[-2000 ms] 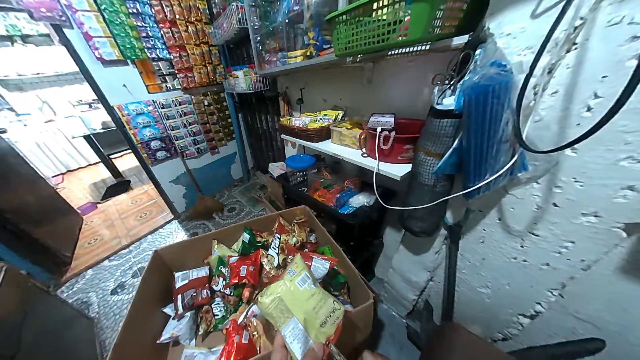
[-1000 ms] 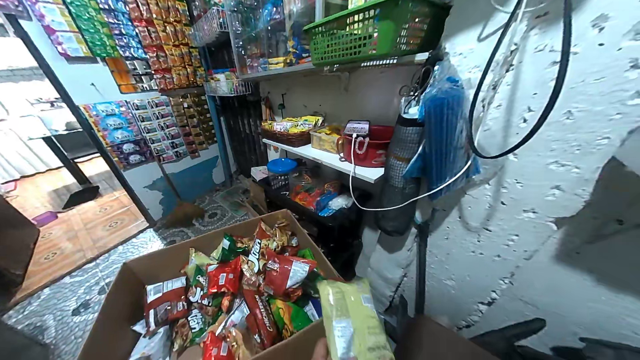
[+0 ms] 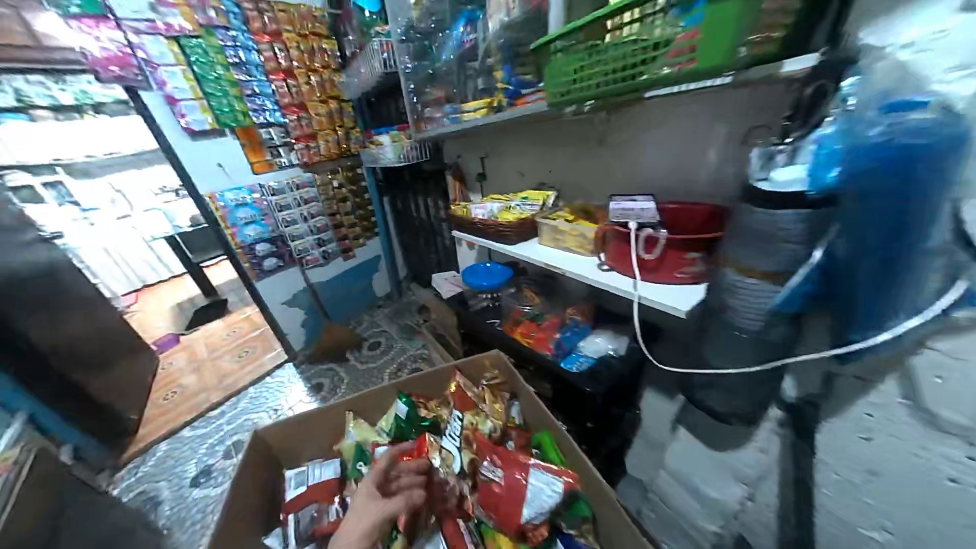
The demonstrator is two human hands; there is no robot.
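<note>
My left hand (image 3: 385, 492) reaches into a cardboard box (image 3: 267, 465) from the bottom of the view, its fingers apart and slightly bent over a small red packet (image 3: 418, 448). The fingertips touch or nearly touch this packet; blur hides the exact contact. Beside them lies a gold and brown snack packet (image 3: 451, 442). Right of the hand is a larger red packet with a silver patch (image 3: 522, 488), and to its left a red and white packet (image 3: 313, 496). A green packet (image 3: 412, 418) lies behind the fingers. My right hand is out of view.
A white shelf (image 3: 579, 267) holds a wicker basket (image 3: 496, 226), a red bucket (image 3: 686, 244) and a phone (image 3: 633, 210) with a hanging white cable (image 3: 701, 370). Below stands a black crate (image 3: 610, 381). A broom (image 3: 333, 343) leans by the doorway on the left.
The yellow-green packet held low in the earlier frames is out of view. My left hand now shows over the packets in the box. The view has turned left since the first frame.
</note>
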